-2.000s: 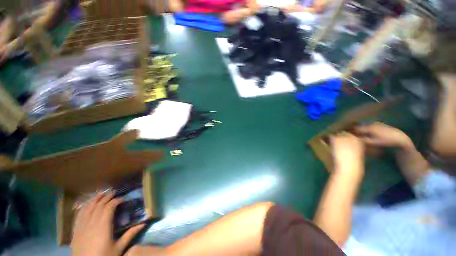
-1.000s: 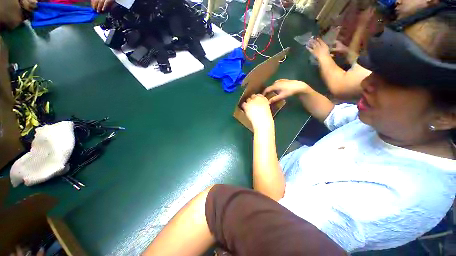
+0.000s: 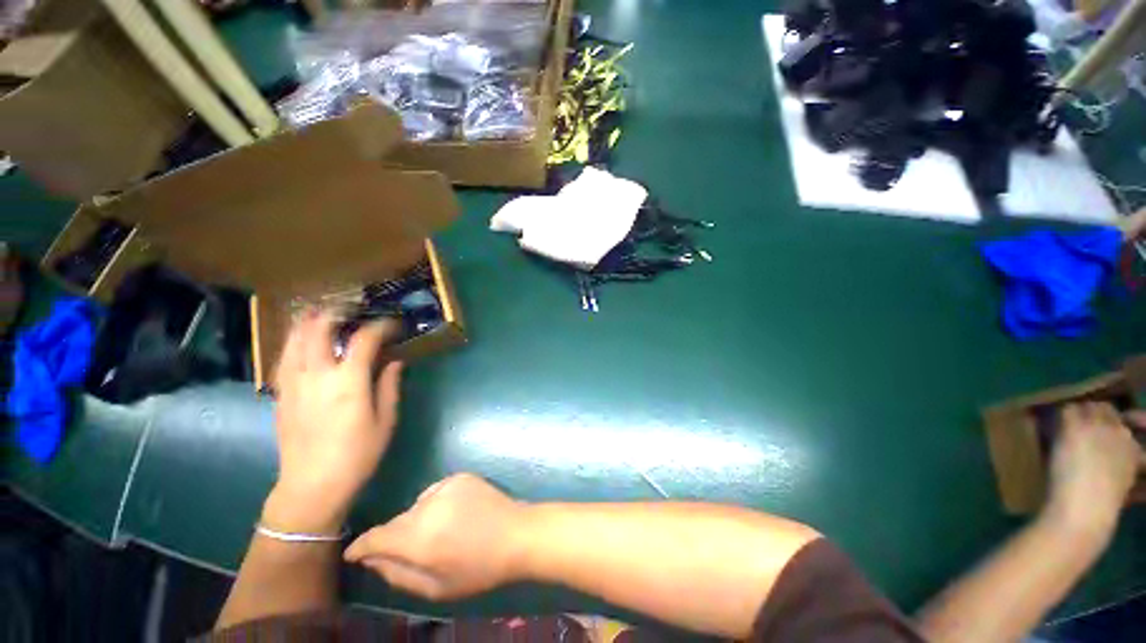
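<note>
A small brown cardboard box (image 3: 447,309) stands on the green table at the left, its lid (image 3: 277,214) raised at the back. Black items and a shiny dark piece (image 3: 421,308) lie inside. My left hand (image 3: 333,408), with a band on its wrist, is at the box's front side. Its slightly blurred fingers are spread at the opening, and nothing is visibly held. My right hand (image 3: 446,540) is just right of my left wrist, in front of the box, with its fingers curled; its palm is hidden.
A white cloth (image 3: 584,220) and black cables (image 3: 654,251) lie behind the box. Further back are a large carton (image 3: 484,163) of clear bags and yellow-tipped cables (image 3: 591,107). Black adapters (image 3: 924,88) lie on white sheets at the right. Blue cloths (image 3: 1056,279) flank the area; a neighbour's hand works in another box (image 3: 1015,459).
The view has swung back to the left, bringing the open box and both my hands into clear sight. My right hand is now visible near my left wrist; the neighbour shows only at the right edge.
</note>
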